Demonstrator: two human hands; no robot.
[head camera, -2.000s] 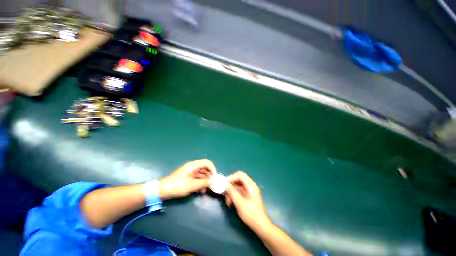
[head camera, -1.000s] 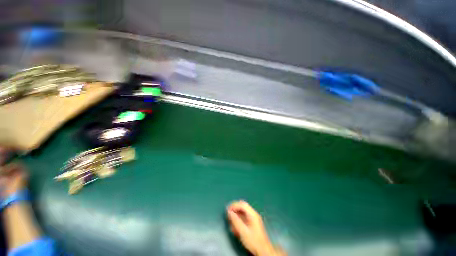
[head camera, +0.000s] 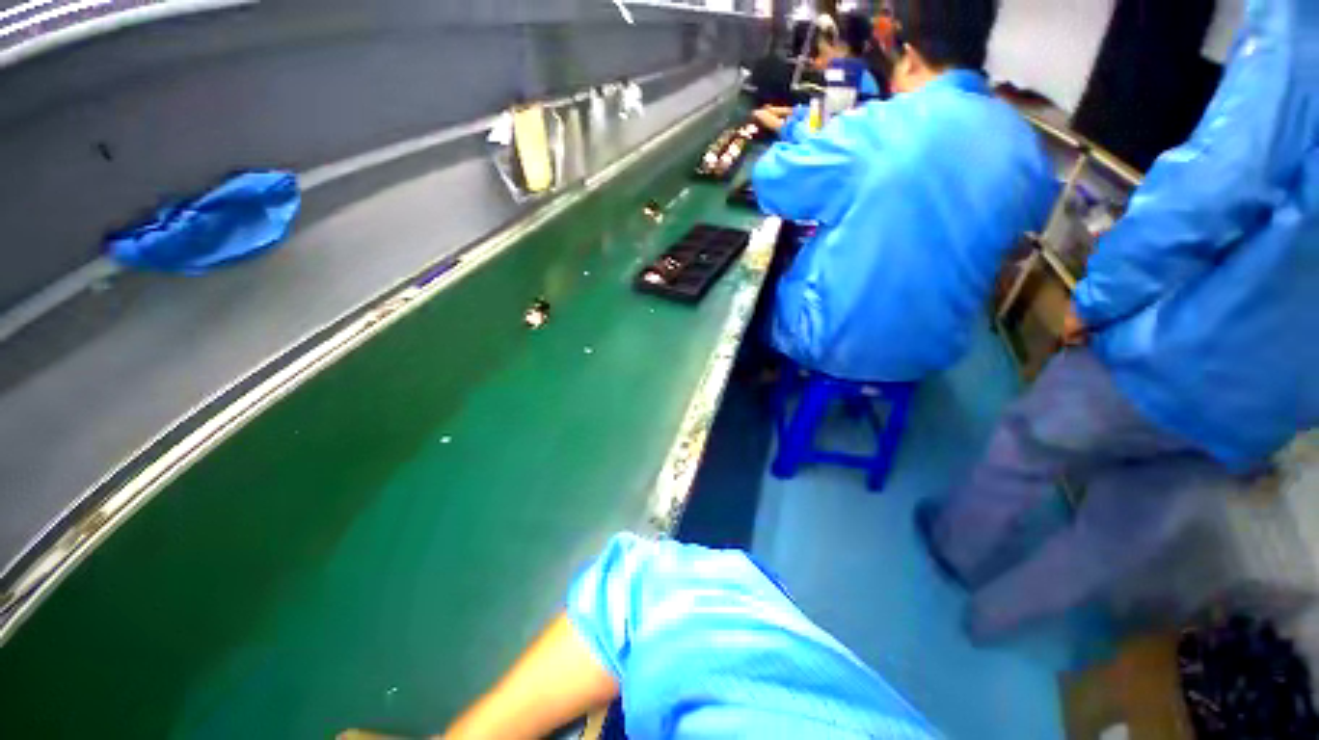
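My right forearm in a blue sleeve reaches in from the bottom centre. Only a sliver of my right hand (head camera: 379, 734) shows at the bottom edge, so its fingers and anything in them are hidden. My left hand is out of the picture. The green bench (head camera: 362, 535) lies in front. A small shiny brownish part (head camera: 537, 314) lies on it, and another small shiny part (head camera: 652, 211) lies farther along. A black compartment tray (head camera: 697, 265) with some shiny parts in its near cells stands near the bench's right edge.
A seated person in a blue smock (head camera: 911, 217) is at the bench on a blue stool (head camera: 839, 427). Another person (head camera: 1186, 289) stands at right. A farther tray (head camera: 723, 151) holds shiny parts. A blue cloth (head camera: 214, 221) hangs on the grey rail at left.
The view has swung to the right along the bench. The fittings heap and left-side tray have left the picture. My hands parted from the white disc, and my left hand has gone out of view.
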